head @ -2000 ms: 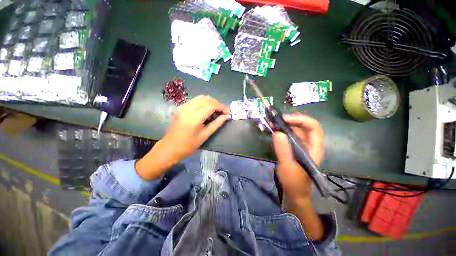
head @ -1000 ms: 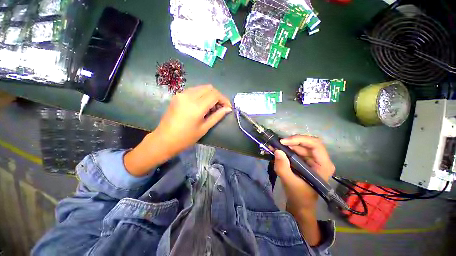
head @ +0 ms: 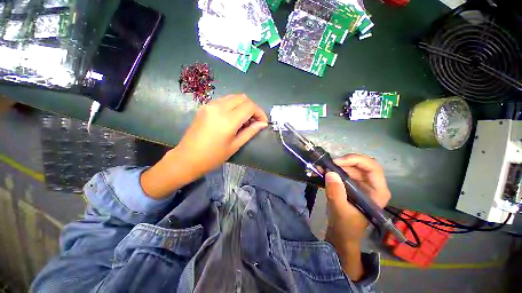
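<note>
A small circuit board point(head: 296, 117), silvery with a green right end, lies on the green bench mat in front of me. My left hand point(head: 226, 129) is at its left end, thumb and forefinger pinched together; a tiny dark piece shows at the fingertips, too small to make out. My right hand point(head: 360, 189) grips the black soldering iron point(head: 349, 186) like a pen. The iron's metal tip and the thin pale feed tube point at the board's left end, close to my left fingertips. The pile of tiny red-and-black parts point(head: 196, 82) lies behind my left hand.
Fanned board stacks point(head: 306, 37) lie at the back. Another board point(head: 369, 105), a yellow-green tin point(head: 439, 122), a white box point(head: 491, 169) and a black fan point(head: 475, 57) are at right. A phone point(head: 127, 54) and blister tray point(head: 40, 54) are at left. A red bin point(head: 420, 243) is below.
The iron has swung down and left from above the board to its left end. The board is uncovered. Since a second ago, the iron and right hand have shifted slightly right.
</note>
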